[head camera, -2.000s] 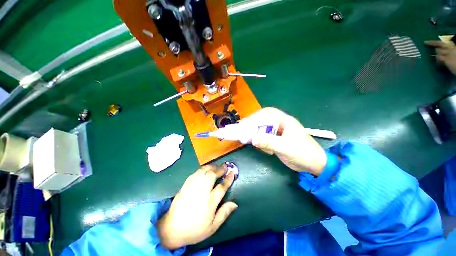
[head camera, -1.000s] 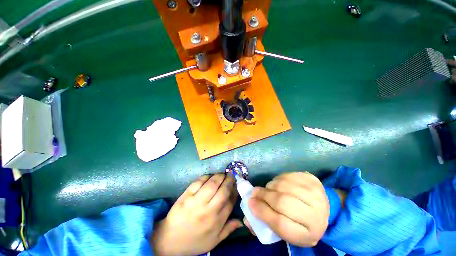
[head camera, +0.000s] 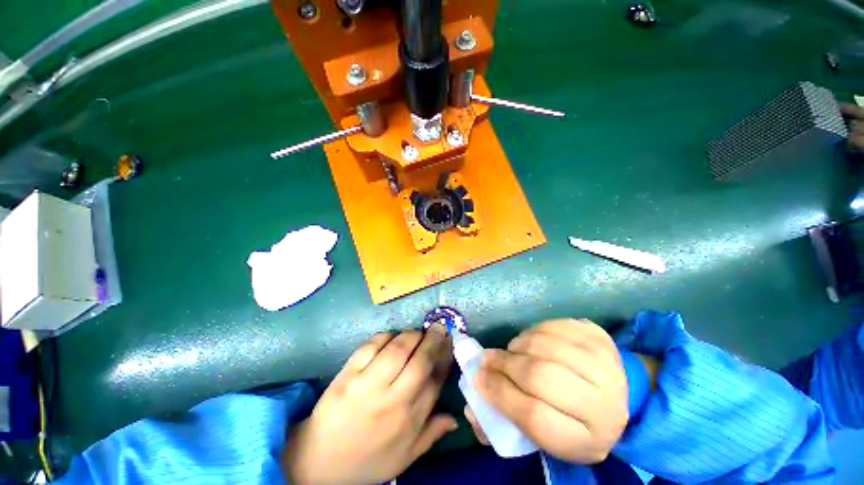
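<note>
A small round part (head camera: 445, 320) lies on the green bench just in front of the orange press base. My left hand (head camera: 374, 407) rests beside it with fingertips against its left edge. My right hand (head camera: 554, 388) is closed around a white glue bottle (head camera: 493, 417), tilted with its blue tip down on the part. The press fixture (head camera: 384, 270) stands behind, and its black notched part seat (head camera: 440, 210) holds no part. The underside of my left fingers is hidden.
Crumpled white paper (head camera: 292, 269) lies left of the press, a slim white stick (head camera: 618, 255) right of it. Side rods (head camera: 519, 105) stick out from the press. A white box (head camera: 49, 260) is far left, a perforated block (head camera: 782, 133) far right, beside another person's hand (head camera: 855, 125).
Two seconds ago the bottle was held over the press base; it has come down to the round part and its tip now points into it. The view has shifted.
</note>
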